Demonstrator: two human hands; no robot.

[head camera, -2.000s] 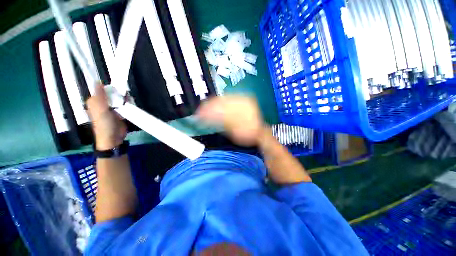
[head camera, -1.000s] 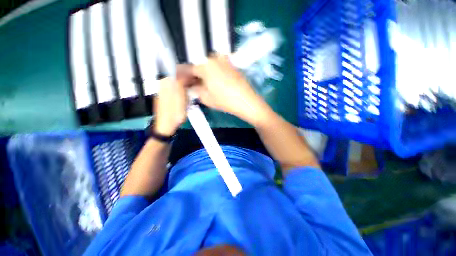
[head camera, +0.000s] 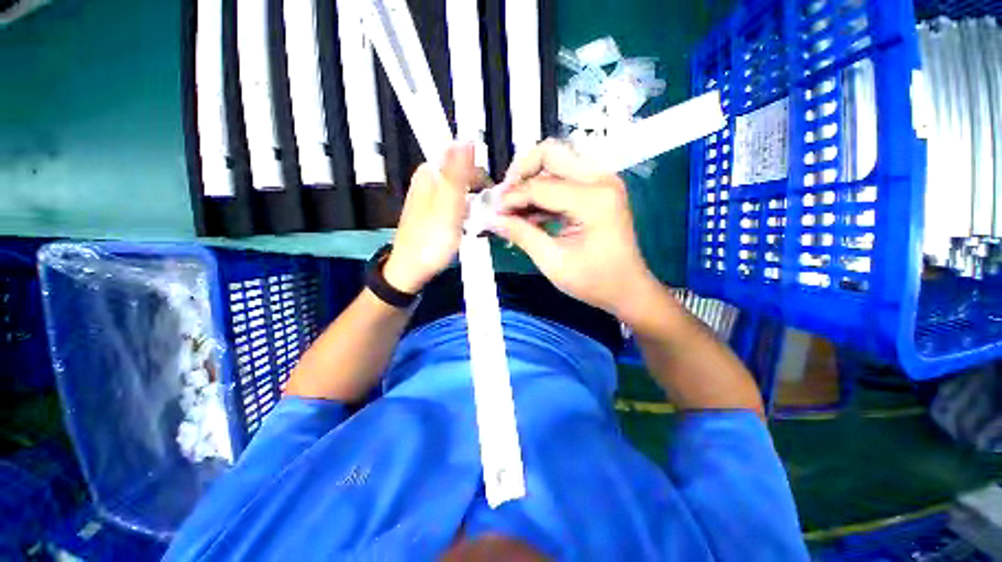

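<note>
A white three-legged stand (head camera: 491,373) is spread in a Y, one leg towards my body, one up to the left, one out to the right over the clip pile. My left hand (head camera: 437,214) grips it beside the hub. My right hand (head camera: 571,220) has its fingertips pinched at the whitish hub (head camera: 483,209); whether they hold a small part there is hidden. The black slotted tray (head camera: 209,211) lies behind with several closed white sticks (head camera: 255,93). Translucent clips (head camera: 599,93) lie loose to the right of the tray.
The right blue crate (head camera: 808,296) stands on the green bench (head camera: 93,132) and holds silvery-ended tubes (head camera: 967,143). The left blue crate (head camera: 216,362), below the bench edge, has a clear liner (head camera: 121,362) and small white parts (head camera: 200,412).
My right hand, blurred and away from the stand two seconds ago, is now at the hub. The stand has turned, its near leg now pointing down at my body. The view has shifted.
</note>
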